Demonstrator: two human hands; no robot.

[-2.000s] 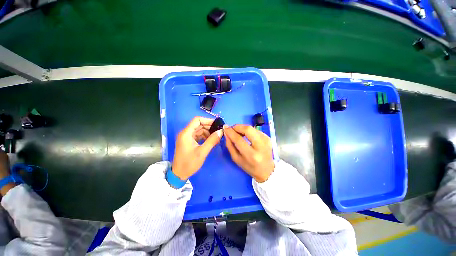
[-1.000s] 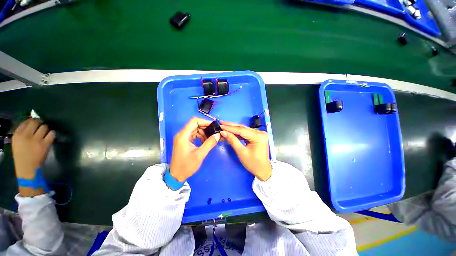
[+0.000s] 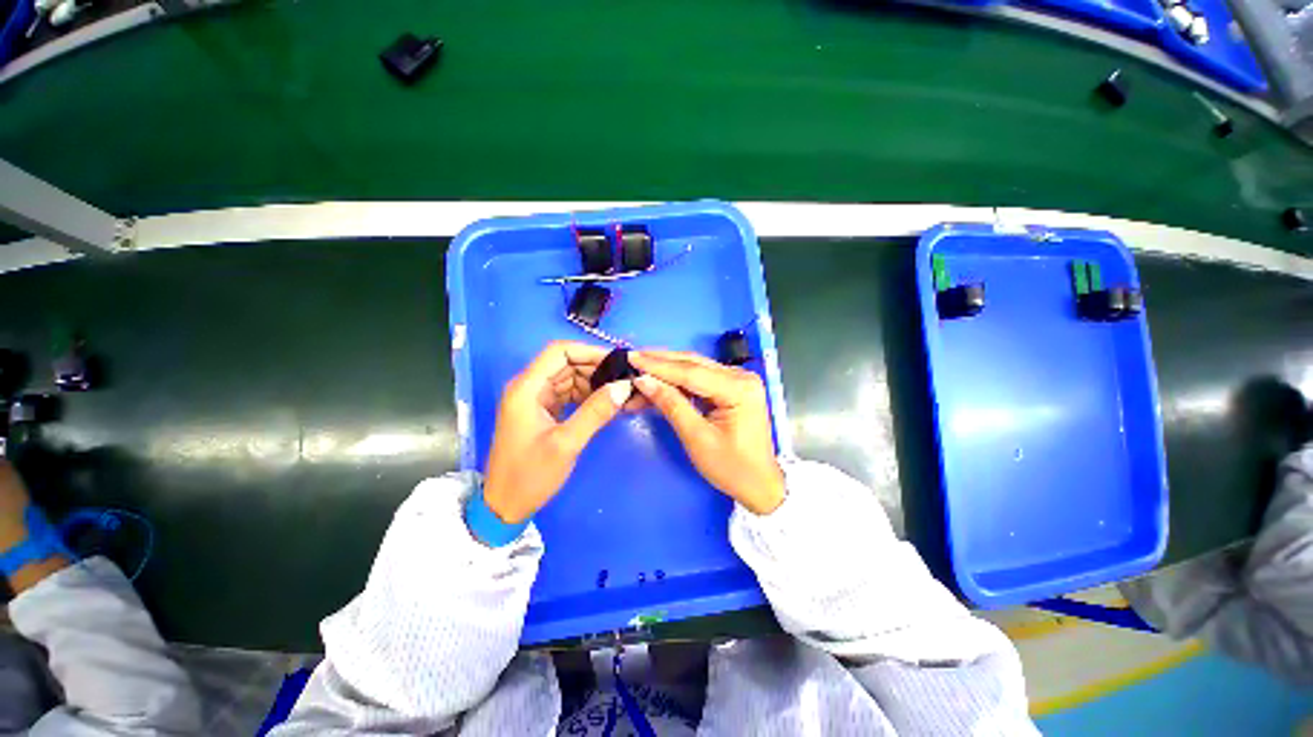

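A small black unit [image 3: 612,370] is held between the fingertips of both hands over the blue work tray [image 3: 634,612]. My left hand [image 3: 536,432], with a blue wrist band, grips it from the left. My right hand [image 3: 724,429] touches it from the right with thumb and fingers. The fingers hide much of the unit. Two black units [image 3: 615,251] with reddish leads lie at the tray's far side, and another unit [image 3: 588,304] with pale leads lies just below them. One more black unit [image 3: 734,347] lies by the right wall. Several dark specks [image 3: 642,579] lie near the front edge.
A second blue tray [image 3: 1048,588] stands to the right with black units [image 3: 1106,303] and green strips at its far end. Beyond a white rail, the green belt [image 3: 691,108] carries a black block [image 3: 412,58]. At left are dark parts [image 3: 72,367] and another person's banded wrist [image 3: 32,544].
The black block on the belt has moved left. The other person's hand at left reached in and drew back. My hands stay together at the unit, with small finger shifts.
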